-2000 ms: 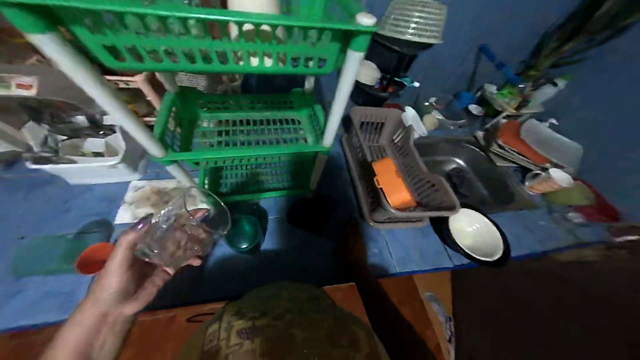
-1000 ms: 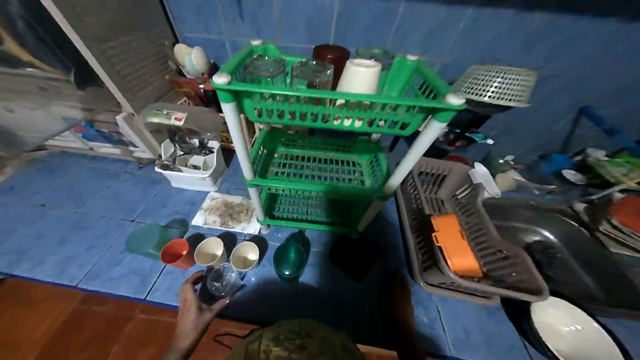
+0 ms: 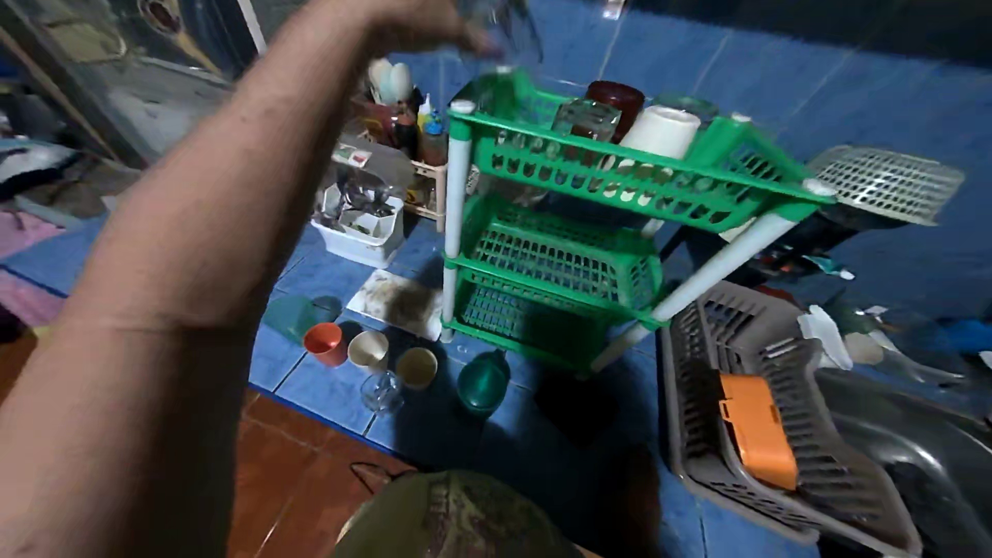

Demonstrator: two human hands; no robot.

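Observation:
My left hand, blurred, is raised above the left back corner of the green plastic rack and holds a clear glass. On the rack's top tier are another clear glass, a dark red cup, a white cup and a greenish glass. Below, on the blue tiled counter, stand an orange cup, two cream cups, a clear glass and a green cup. A dark shape low at right may be my right hand; shadow hides its fingers.
A grey-brown dish rack with an orange plastic container sits beside the metal sink. A white cutlery holder and a stained white cloth or sheet lie left of the green rack, near bottles.
My left hand has let go of a clear glass beside the cream cups and moved up to the rack. It now holds the left clear glass that stood on the top tier.

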